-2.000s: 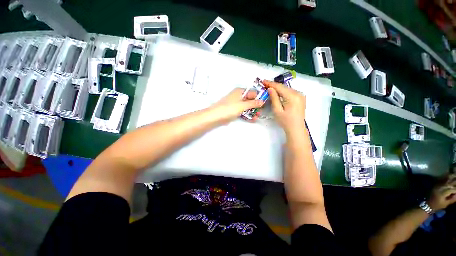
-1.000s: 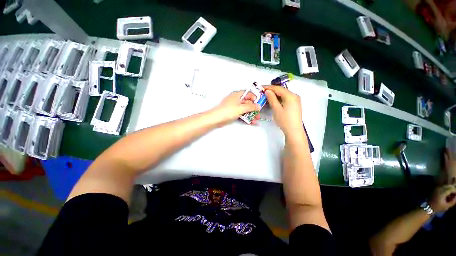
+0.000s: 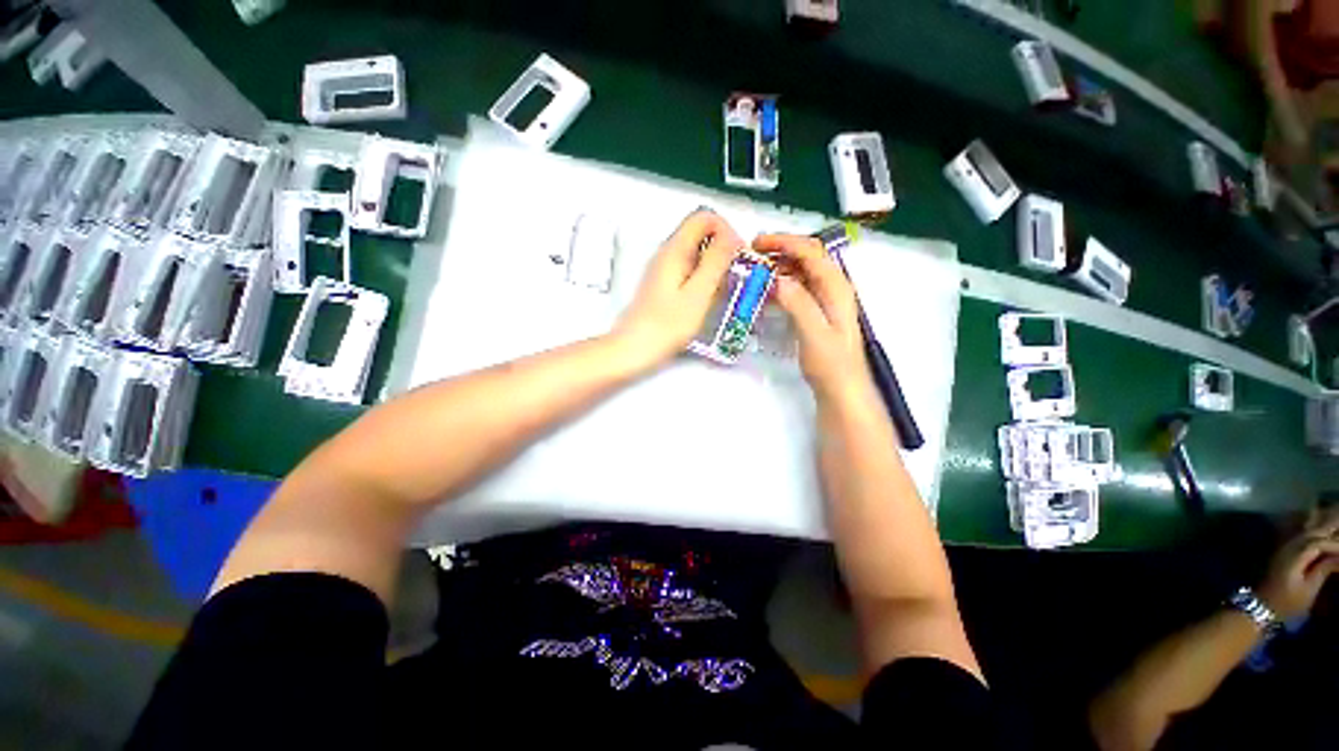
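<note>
An open white device unit [image 3: 734, 311] with a blue part and a small green part inside is held over the white work mat [image 3: 632, 455]. My left hand [image 3: 683, 279] grips its left side and upper end. My right hand [image 3: 812, 301] has its fingers on the upper right end. The fingertips hide part of the unit's top. A mallet [image 3: 881, 360] with a long black handle and a yellow-green face lies on the mat, just right of my right hand and partly behind it. A flat pale insert [image 3: 592, 251] lies on the mat left of my hands.
Rows of stacked white frames [image 3: 220, 301] stand at left, with loose frames [image 3: 335, 341] beside the mat. Paired frames [image 3: 1051, 467] lie right of the mat. The green belt [image 3: 661, 74] beyond carries several white units. Another person's wrist with a watch [image 3: 1253, 609] is at lower right.
The open unit now lies more upright and flat between my hands, showing its blue part lengthwise. My left hand has moved up along it. Units on the belt have shifted left.
</note>
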